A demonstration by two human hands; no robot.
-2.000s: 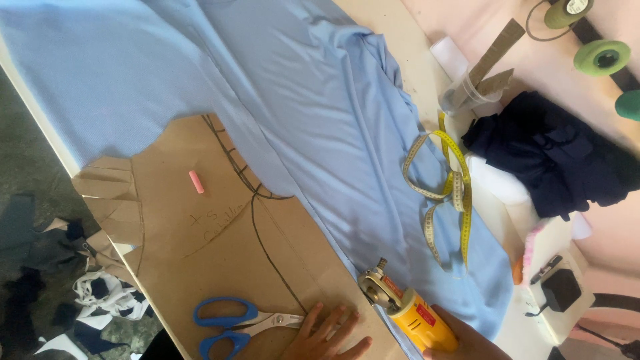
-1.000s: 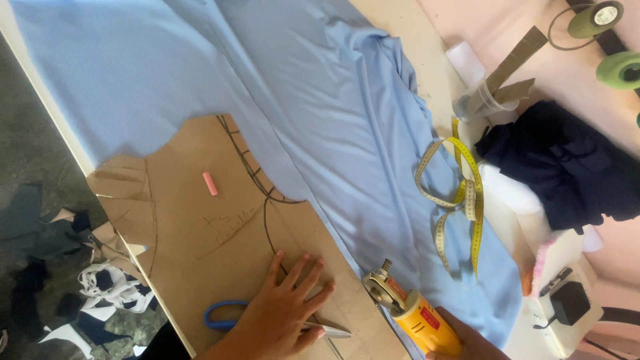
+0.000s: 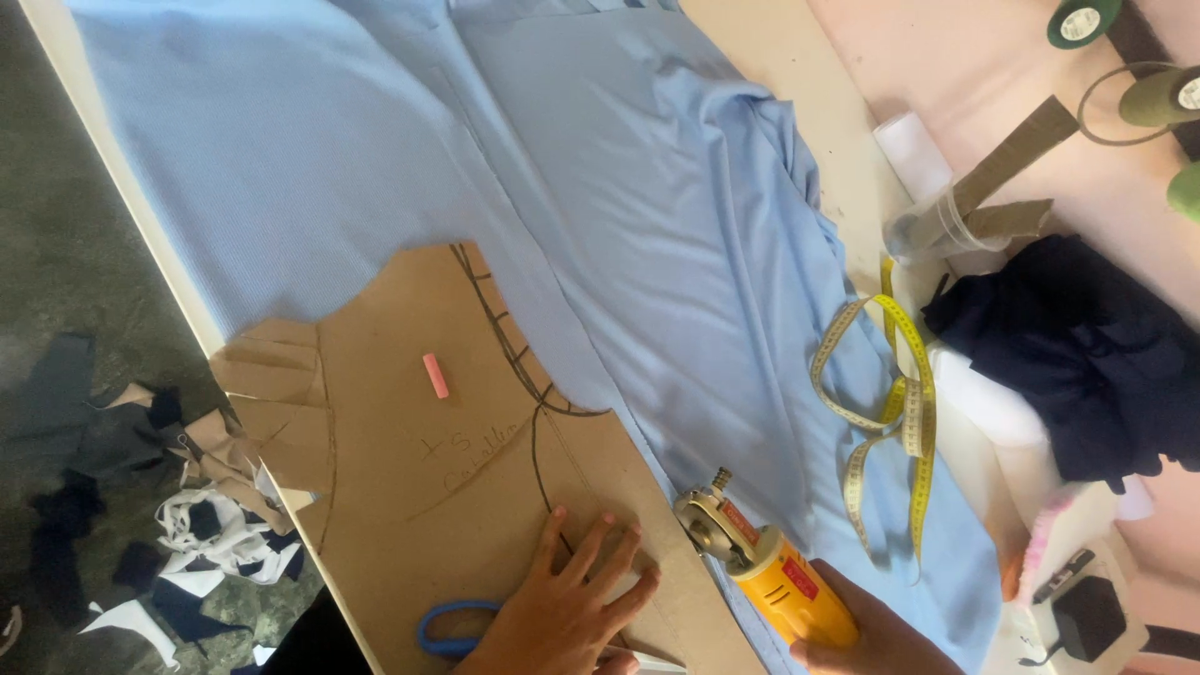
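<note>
My left hand [image 3: 577,600] lies with fingers spread on a brown paper pattern [image 3: 403,487], over part of a pair of blue-handled scissors [image 3: 450,628]. My right hand [image 3: 872,628] is closed around the yellow body of an electric rotary cutter [image 3: 773,572], its head at the pattern's right edge. Light blue fabric [image 3: 600,234] spreads under and beyond the pattern. A pink piece of chalk [image 3: 436,375] rests on the pattern, which bears dark drawn curves and writing. A yellow tape measure [image 3: 914,412] is looped on the fabric to the right.
Behind the fabric are a clear plastic cup [image 3: 937,230] with brown card strips, dark navy cloth [image 3: 1078,347] and a white machine part [image 3: 1106,562]. Thread spools [image 3: 1083,21] are at the upper right. Fabric scraps [image 3: 216,534] lie on the floor beyond the table's left edge [image 3: 150,253].
Two seconds ago my left hand was beside the scissors at the lower edge; it has moved onto the pattern and over them. My right hand still holds the cutter along the pattern's edge.
</note>
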